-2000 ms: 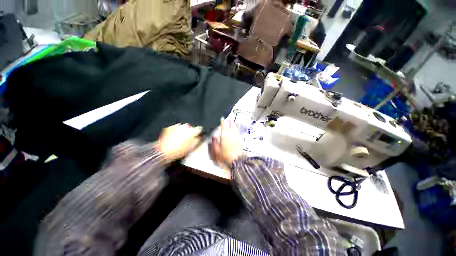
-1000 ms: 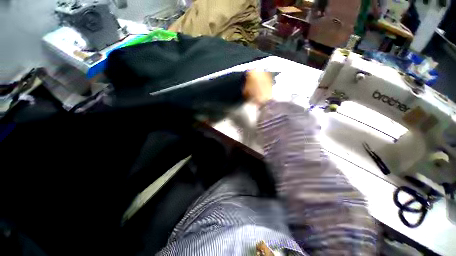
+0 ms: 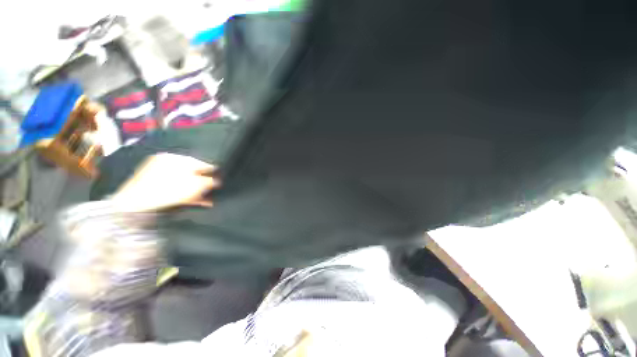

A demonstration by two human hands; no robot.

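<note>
A large dark green-black cloth panel (image 3: 419, 118) fills the middle and upper right, raised close in front of me and hanging over my lap. My left hand (image 3: 171, 183) is at the cloth's left edge, its fingertips closed on it; the hand is blurred. My right hand is not in view. The white sewing-machine body (image 3: 614, 209) shows only in part at the right edge; its needle area is hidden behind the cloth.
The white table (image 3: 510, 258) with its brown front edge is at lower right. Black scissors (image 3: 595, 343) and dark snips (image 3: 579, 289) lie near the right edge. At upper left are a blue-topped wooden stool (image 3: 52, 111) and red-and-white striped fabric (image 3: 187, 99).
The view has swung left. The dark cloth is now raised across the view and covers much of the table. My left hand has come into view on the cloth; my right hand has left it.
</note>
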